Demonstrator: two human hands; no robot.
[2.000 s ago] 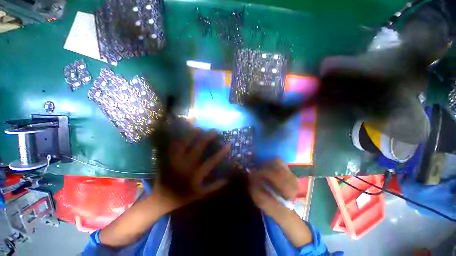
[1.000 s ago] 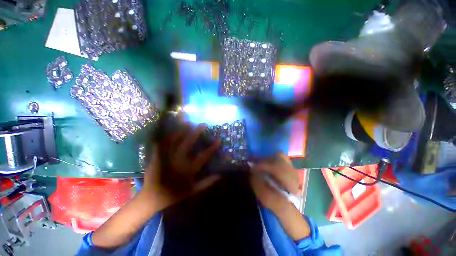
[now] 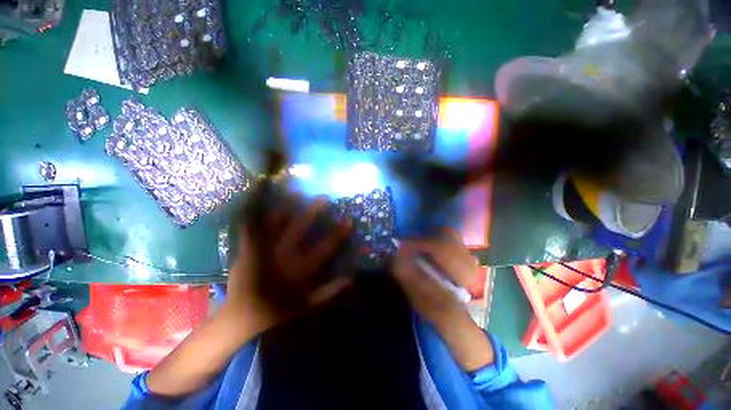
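Note:
A dark PCB panel with rows of round silver spots lies low between my hands, at the lower edge of the glaring blue-white mat. My left hand is spread over the panel's left side, blurred and partly hidden by a dark blur; whether it grips the panel cannot be told. My right hand is at the panel's lower right corner and holds a white pen-like tool, its tip near the panel. Another PCB panel lies on the mat's upper edge.
Glittery panels, a small board piece and another panel on white paper lie left. A solder spool is far left. A grey funnel-like hood stands right. Red bins sit below the bench edge.
The whole view has shifted, so the bench things appear farther left and slightly higher. My right hand has turned slightly and the white tool shows more clearly. My left hand stays over the panel.

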